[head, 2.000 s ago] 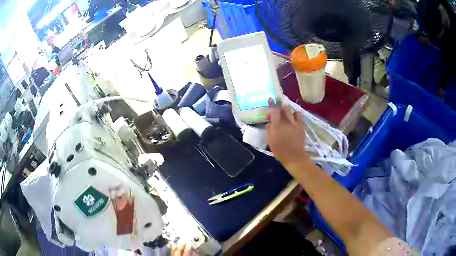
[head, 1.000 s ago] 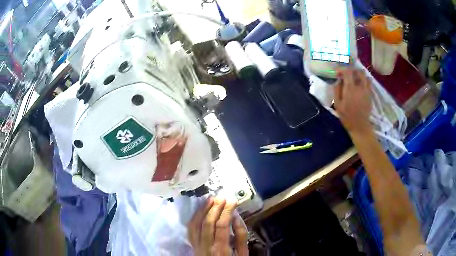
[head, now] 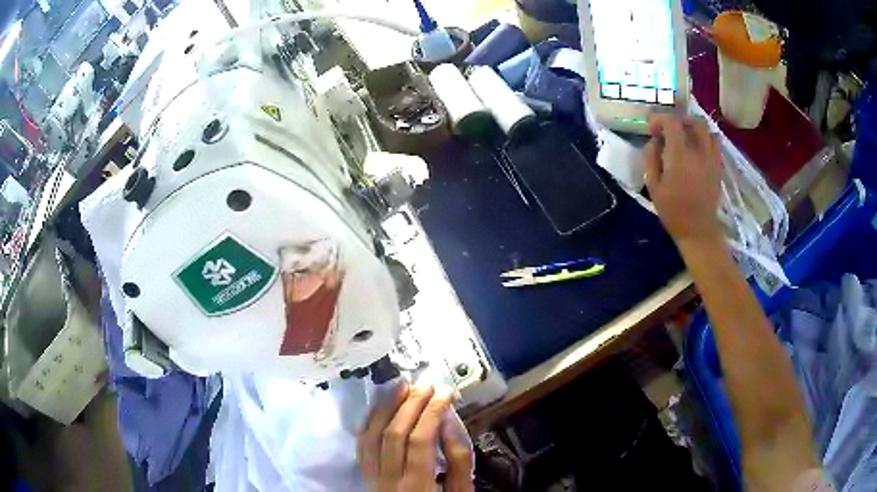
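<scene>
The white sewing machine head (head: pixel 260 259) with a green badge fills the left middle. White cloth (head: pixel 288 432) lies below it. My left hand (head: pixel 409 437) rests on the cloth's right side at the machine bed, fingers close together; whether it pinches the cloth is not clear. My right hand (head: pixel 685 178) is at the lower edge of the pale terminal (head: pixel 635 58), whose screen is lit. Its fingertips touch or nearly touch the bottom of the case, and it holds nothing that I can see.
Yellow and blue snips (head: pixel 553 273), a black phone (head: pixel 560 183) and white spools (head: pixel 478 101) lie on dark cloth. A parts box (head: pixel 406 104) sits behind. An orange-lidded cup (head: pixel 745 72) stands at right. White tapes (head: pixel 755 207) lie below the terminal. A blue bin (head: pixel 716 384) holds pale pieces.
The view has swung right and down since the first frame. My left hand has come into view on the white cloth. My right hand stays by the terminal, and the screen content has changed.
</scene>
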